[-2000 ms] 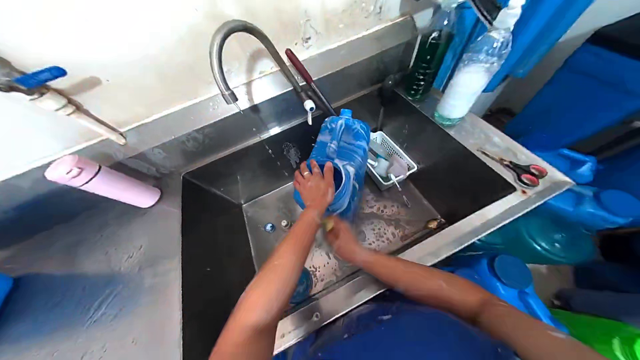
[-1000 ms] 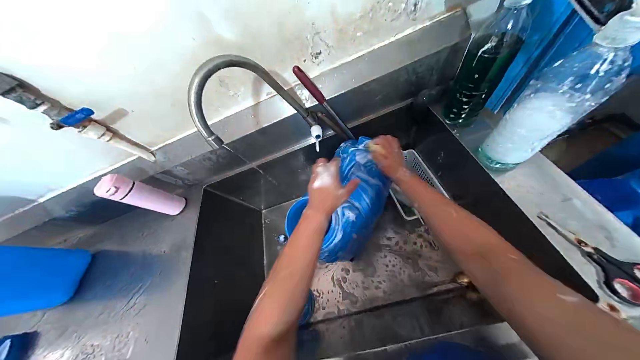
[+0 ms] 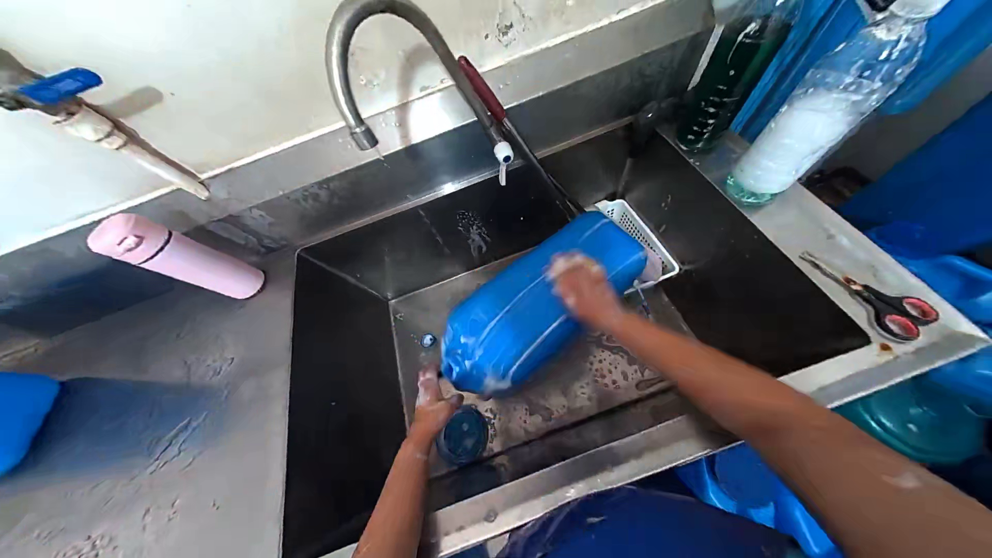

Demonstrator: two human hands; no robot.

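Observation:
A large blue plastic water container (image 3: 535, 302) lies tilted on its side in the stainless steel sink (image 3: 418, 473), its far end over a white perforated basket (image 3: 659, 260). My right hand (image 3: 581, 287), soapy and blurred, presses on the container's upper side; something pale may be under the fingers, but I cannot tell. At the container's near left end, my left hand (image 3: 434, 399) touches or nearly touches its edge, fingers partly spread. Just beside that hand, a round dark blue cap (image 3: 463, 434) rests on the sink floor.
A curved faucet (image 3: 387, 12) and a red-handled tool (image 3: 484, 89) stand at the back. On the left counter is a pink bottle (image 3: 178, 256). Scissors (image 3: 876, 302) lie on the right ledge, near a bottle of white contents (image 3: 806, 132) and a dark green bottle (image 3: 725, 77).
The blue container has turned, so its open mouth no longer shows. My left hand has moved from its top to its near left end, and my right hand has come down along its side.

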